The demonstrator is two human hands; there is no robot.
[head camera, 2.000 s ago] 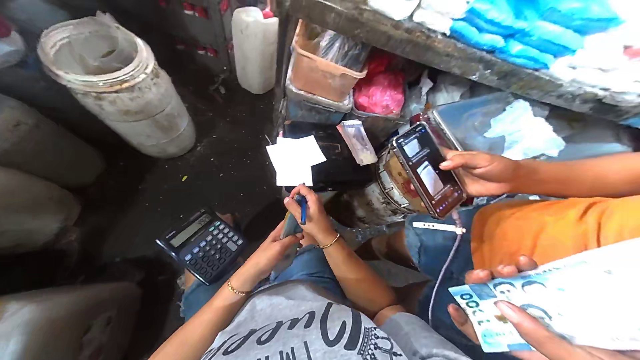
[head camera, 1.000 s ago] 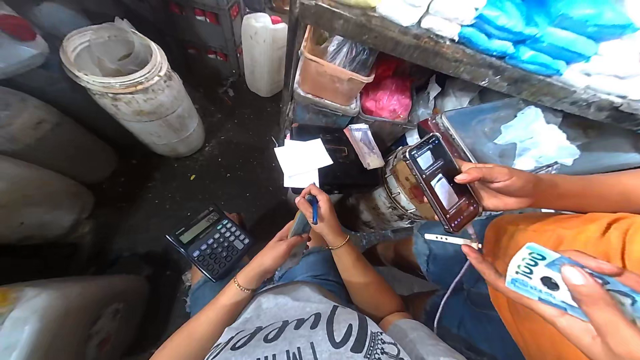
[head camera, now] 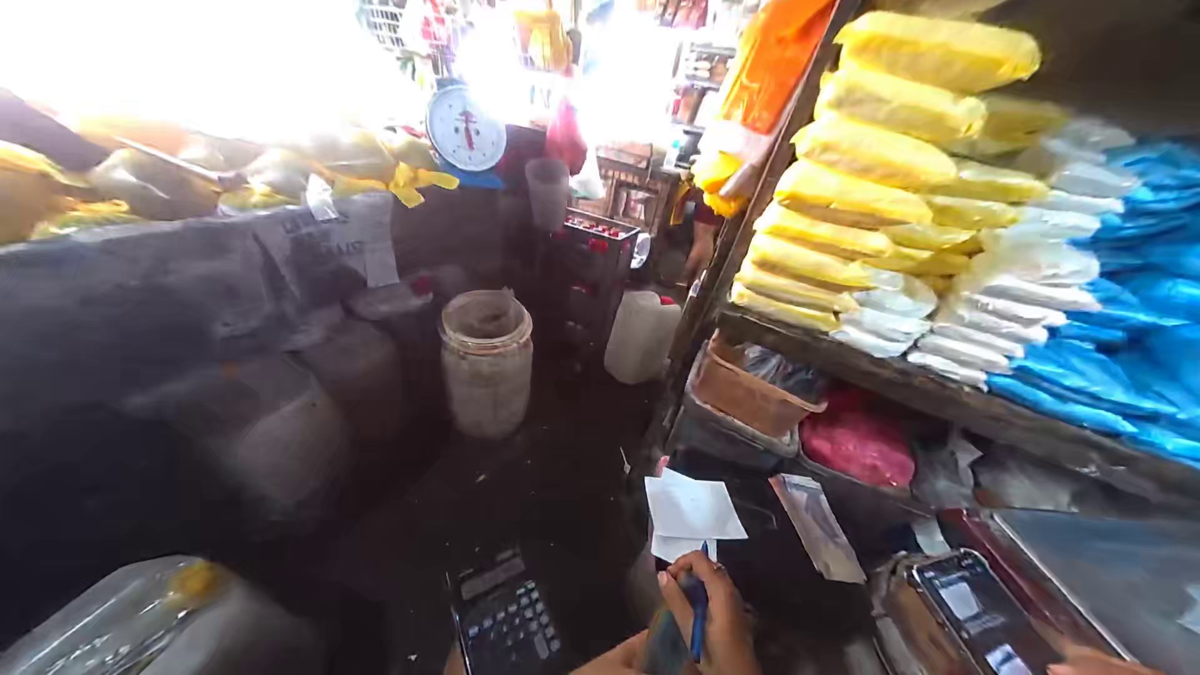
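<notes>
My right hand (head camera: 708, 609) holds a blue pen (head camera: 699, 614), its tip by the lower edge of some white paper slips (head camera: 696, 509). Beside it, my left hand (head camera: 614, 656) is partly cut off by the bottom edge; a grey-green object (head camera: 667, 645), whose kind I cannot tell, is between its fingers, against my right hand. A black calculator (head camera: 506, 614) lies left of my hands. Right of the paper is a folded, printed paper piece (head camera: 817, 527), possibly a banknote. At the lower right, another person's hand (head camera: 1092, 659) is at a smartphone (head camera: 980, 609) with a lit screen.
A shelf (head camera: 937, 398) at right bears stacked yellow bags (head camera: 872, 150), white bags and blue bags (head camera: 1134, 356). Below are an orange-brown bin (head camera: 750, 394) and a pink bag (head camera: 858, 445). A white drum (head camera: 487, 375), a jug (head camera: 642, 337), crates and a dial scale (head camera: 466, 129) stand farther off.
The view has swung upward, showing the scale and the yellow bags. The other person's hand with blue banknotes has left the view. My right hand still holds the pen.
</notes>
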